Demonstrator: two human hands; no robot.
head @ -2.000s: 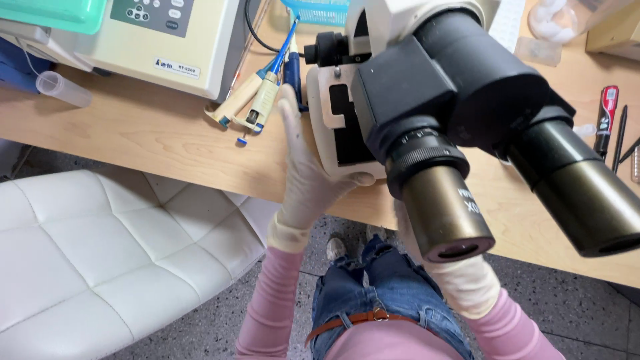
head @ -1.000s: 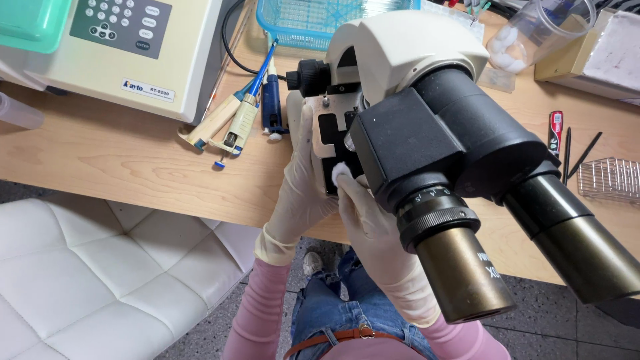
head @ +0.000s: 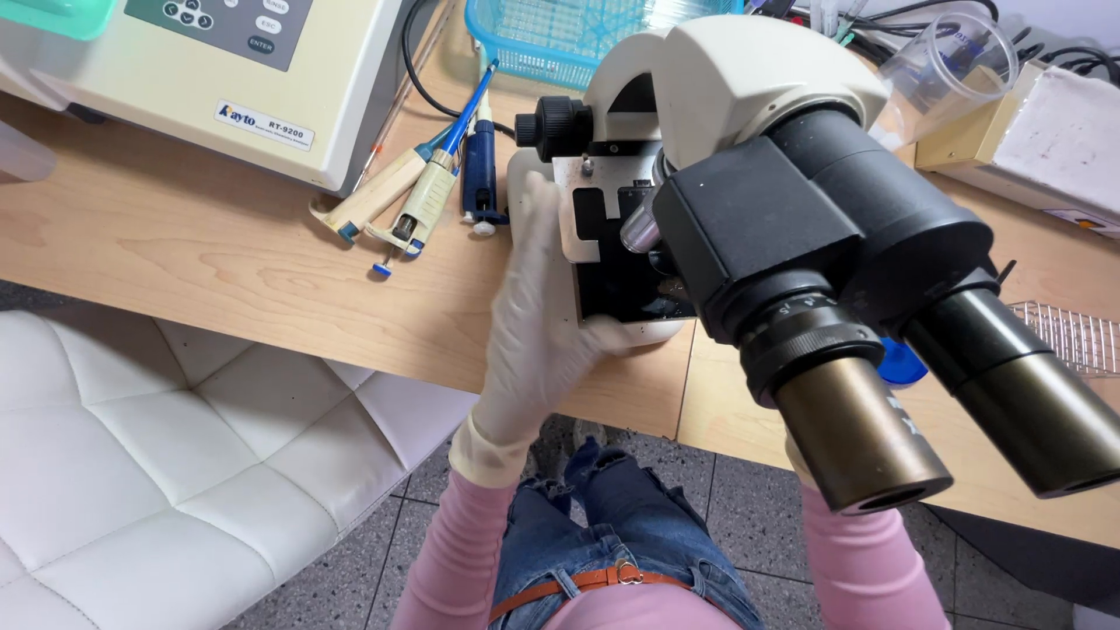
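Note:
A binocular microscope [head: 761, 166] stands on the wooden bench, its two eyepieces towards me. My left hand [head: 534, 332], in a pale glove, lies along the left side of the microscope's stage [head: 612, 297], fingers extended and thumb near the stage's front corner; whether it grips the microscope is unclear. My right hand is hidden behind the eyepieces; only a bit of glove cuff and the sleeve show below them. Small wet-looking spots show on the black stage under the objective lens [head: 641, 229].
Several pipettes [head: 429, 201] lie left of the microscope, beside a beige analyzer [head: 341, 96]. Behind stands a blue plastic basket [head: 525, 66]. At right are a clear plastic cup [head: 958, 66], a box [head: 1032, 131] and a wire rack [head: 1072, 337]. A white padded chair [head: 219, 437] is at lower left.
My right hand, seen a second ago pressing white cotton at the stage, has moved right, behind the eyepieces. My left hand stays at the microscope's left side.

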